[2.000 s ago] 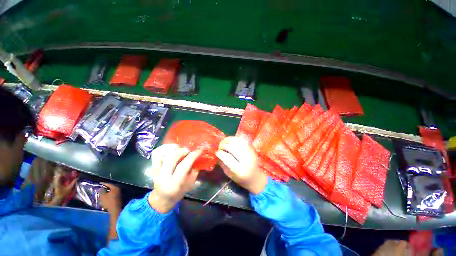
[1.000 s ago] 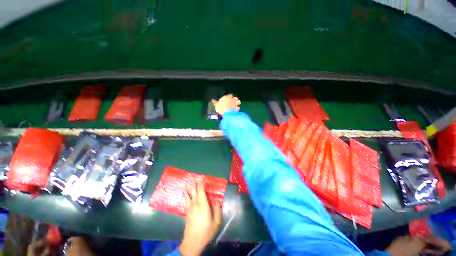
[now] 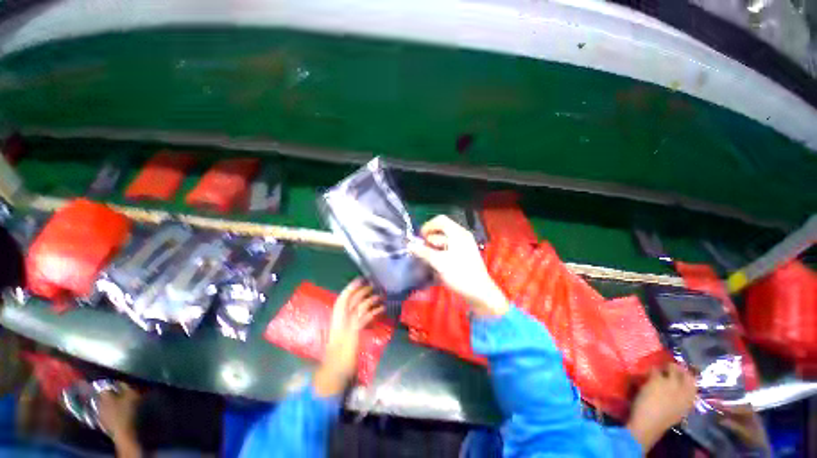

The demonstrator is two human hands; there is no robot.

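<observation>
My right hand point(image 3: 452, 264) grips the lower right edge of a shiny static-shielding bag point(image 3: 372, 224) with a dark flat unit inside. The bag is tilted in the air above the bench's back edge. My left hand point(image 3: 348, 331) is over a flat red bubble bag point(image 3: 300, 320) near the front of the bench, just below the silver bag. Its fingers are apart and blurred; whether they grip the red bag cannot be told. A fanned pile of red bubble bags point(image 3: 546, 309) lies to the right, partly behind my right hand and sleeve.
Silver bags point(image 3: 166, 277) and a thick red bag point(image 3: 73, 250) lie on the bench at left. Dark packs point(image 3: 703, 340) lie at right. The belt point(image 3: 305, 206) carries red and grey packs. Another person's hand point(image 3: 663, 402) is at the pile's lower right; another point(image 3: 116, 416) is lower left.
My right hand has come back from the belt with the silver bag in it. My left hand stays at the red bag. Another person's hand has come to the pile's right end.
</observation>
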